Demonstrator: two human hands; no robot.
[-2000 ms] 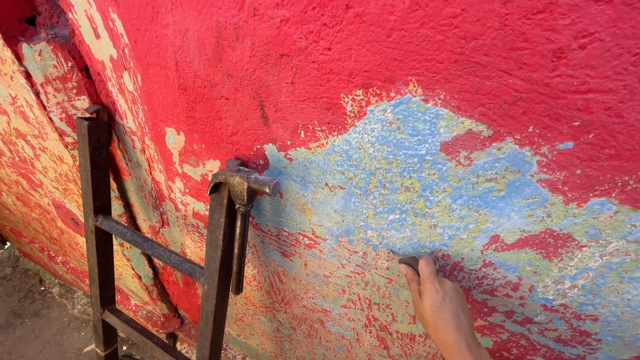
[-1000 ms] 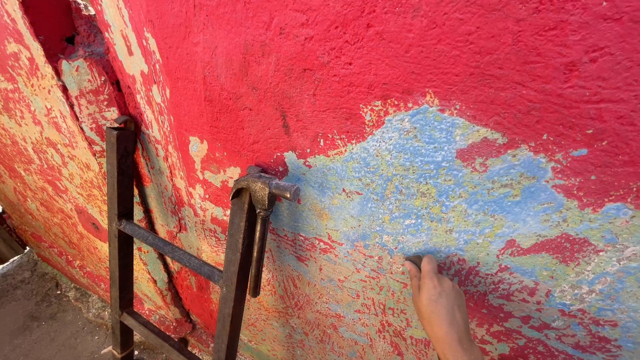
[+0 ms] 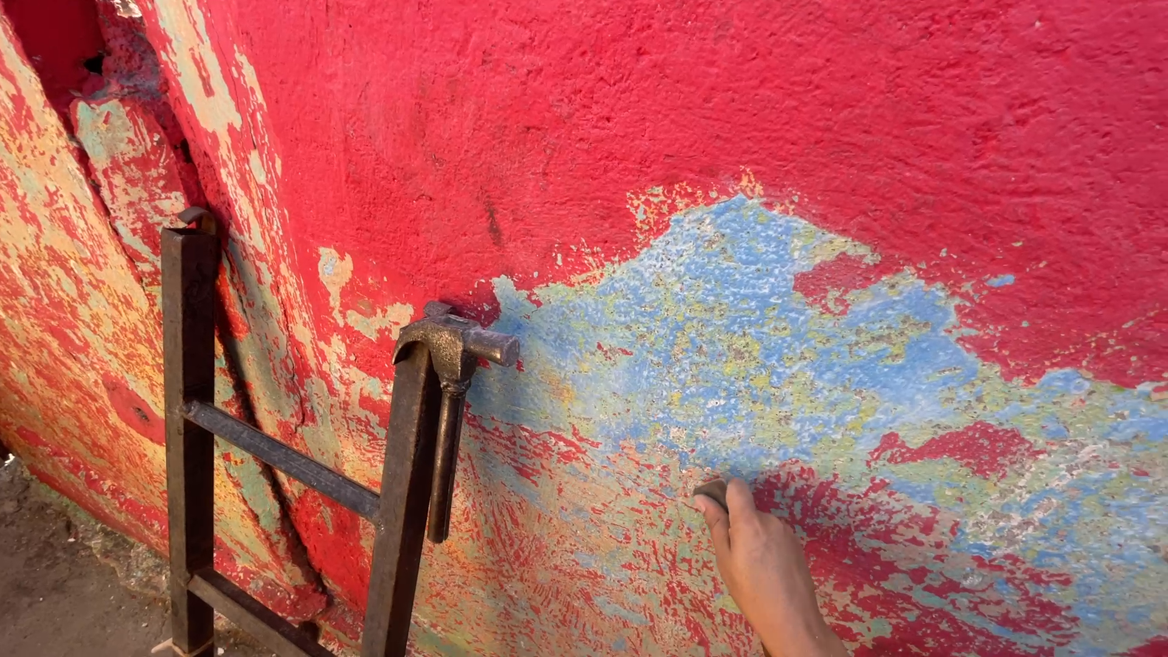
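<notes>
My right hand (image 3: 762, 557), at the lower middle of the head view, pinches a small dark flat piece (image 3: 712, 494) between thumb and fingers, its edge at the painted wall (image 3: 730, 100). What exactly the piece is cannot be told. Around it the red paint has flaked, showing blue, green and pale layers (image 3: 721, 319). A claw hammer (image 3: 456, 347) hangs by its head from the top of the right rail of a metal ladder (image 3: 283, 461), left of my hand, its handle pointing down. My left hand is out of view.
The ladder stands close to the wall at the left, its two rungs joining dark rails. Behind it a deep crack (image 3: 242, 392) runs down the wall. Bare ground (image 3: 64, 575) shows at the bottom left.
The right hand stays low on the wall with the dark piece in its fingers. The hammer still hangs on the ladder. The view has shifted somewhat.
</notes>
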